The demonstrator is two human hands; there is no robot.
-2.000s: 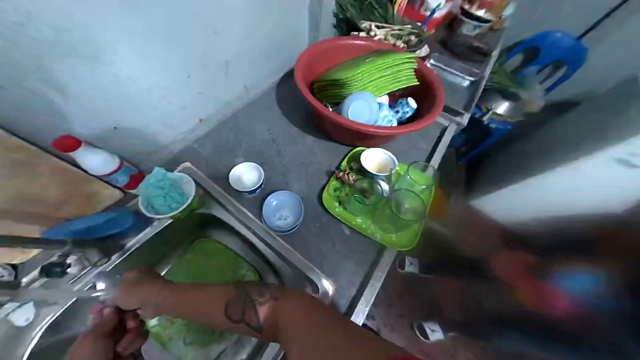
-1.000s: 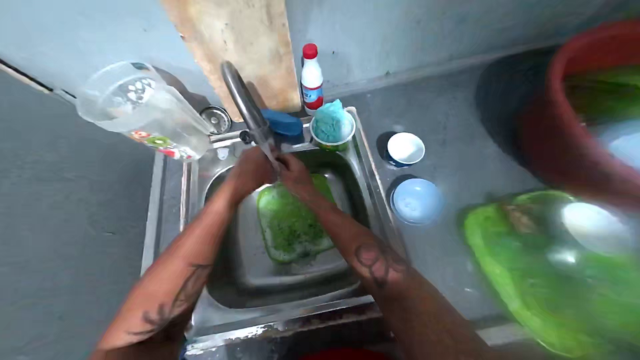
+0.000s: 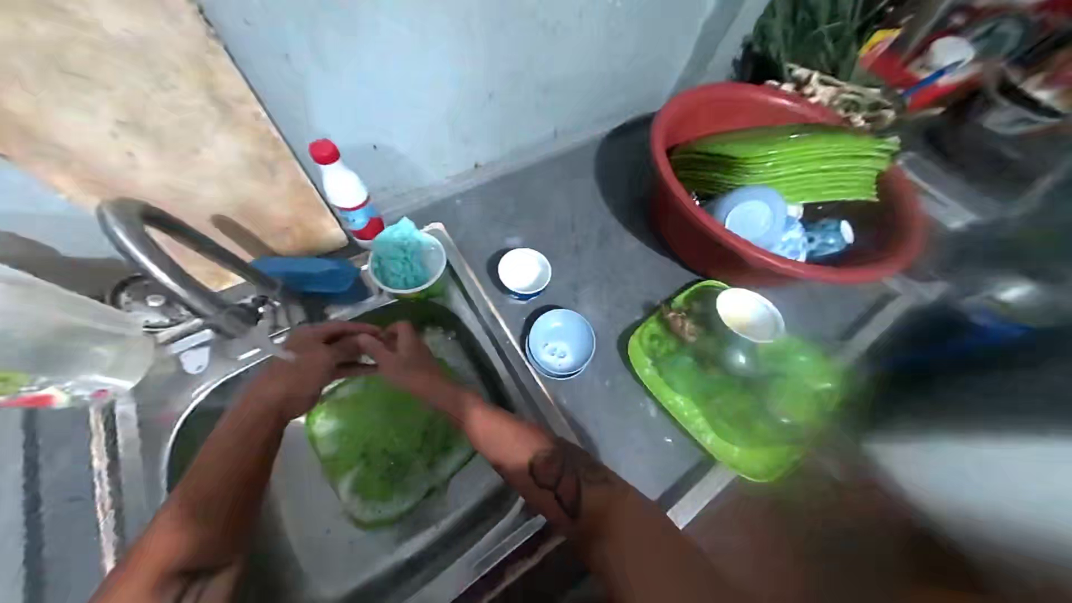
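My left hand [image 3: 314, 360] and my right hand [image 3: 406, 356] meet over the back of the steel sink [image 3: 306, 528], below the curved metal faucet [image 3: 180, 264]. Their fingers touch or overlap, and I cannot tell if anything is between them. A green plastic tray [image 3: 389, 452] with suds on it lies in the basin under my hands. Behind them a bowl [image 3: 431, 260] holds a teal scrubbing mesh [image 3: 400, 255] at the sink's corner. A white cup [image 3: 524, 271] and stacked light blue bowls [image 3: 561, 342] stand on the counter right of the sink.
A red basin [image 3: 729, 251] holds stacked green trays [image 3: 787, 163] and blue-and-white dishes. Before it lies a green tray [image 3: 695, 427] with a white bowl [image 3: 750, 315] and glasses. A red-capped bottle [image 3: 345, 193] stands by the wall; a clear plastic pitcher [image 3: 67, 335] is at left.
My hands were up at the faucet a second ago; now they are together lower, in front of it. The view has swung right since then.
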